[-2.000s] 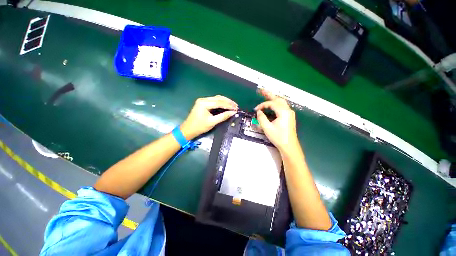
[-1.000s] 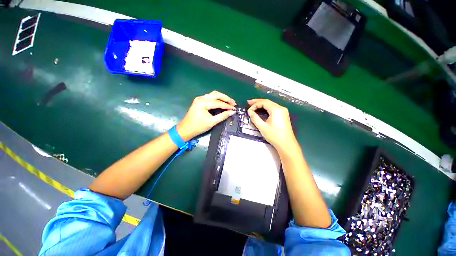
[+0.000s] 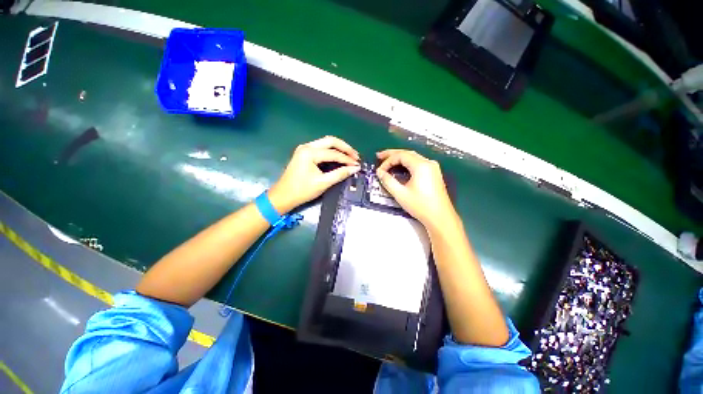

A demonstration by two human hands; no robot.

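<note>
The open tablet unit lies in a black carrier tray in front of me, with a large silver-white panel and a small orange tab near its lower edge. My left hand and my right hand are both at the unit's top end, close together, thumbs and forefingers pinched over the small circuit board. Whatever is between the fingertips is too small and too hidden to tell. A blue wrist strap with a thin cord is on my left wrist.
A blue bin with white pieces stands at the upper left. A black parts tray heaped with glittering bits lies at the right. Beyond the white rail, another unit lies on the green conveyor. A white ladder-like frame lies far left.
My right hand has moved left and in closer to my left fingertips, and the green spot on the board no longer shows. The conveyor unit has shifted slightly up and left in view.
</note>
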